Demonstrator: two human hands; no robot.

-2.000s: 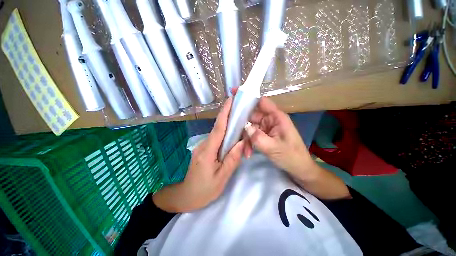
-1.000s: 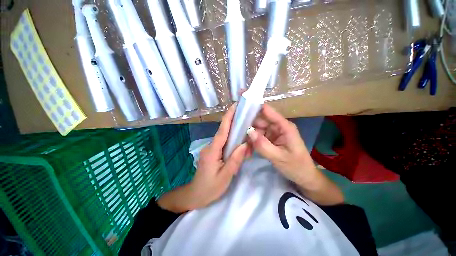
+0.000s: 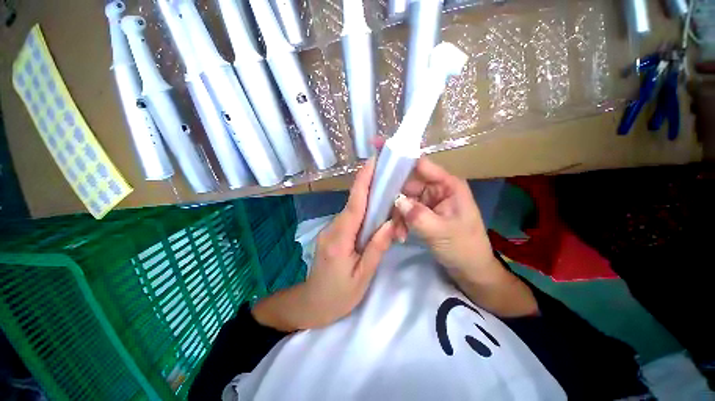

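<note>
My left hand (image 3: 341, 254) is closed around the lower body of a white electric toothbrush unit (image 3: 393, 168). The unit is tilted, with its narrow neck and small head up and to the right over the bench edge. My right hand (image 3: 443, 215) is beside the unit's right side, thumb and fingers bent together. A tiny white spot, perhaps a small part, shows at the right thumb tip, too small to tell. The right fingertips are partly hidden behind the thumb and the unit.
Several toothbrush units (image 3: 243, 117) lie on the clear blister tray (image 3: 502, 86). A yellow sticker sheet (image 3: 67, 125) is at left, blue-handled nippers (image 3: 655, 94) at right. A green crate (image 3: 157, 290) stands below the bench edge at left; a red stool (image 3: 560, 243) is at right.
Both hands and the held unit have shifted slightly to the right in the picture. The unit's head appears turned a little. The grip of the left hand is the same.
</note>
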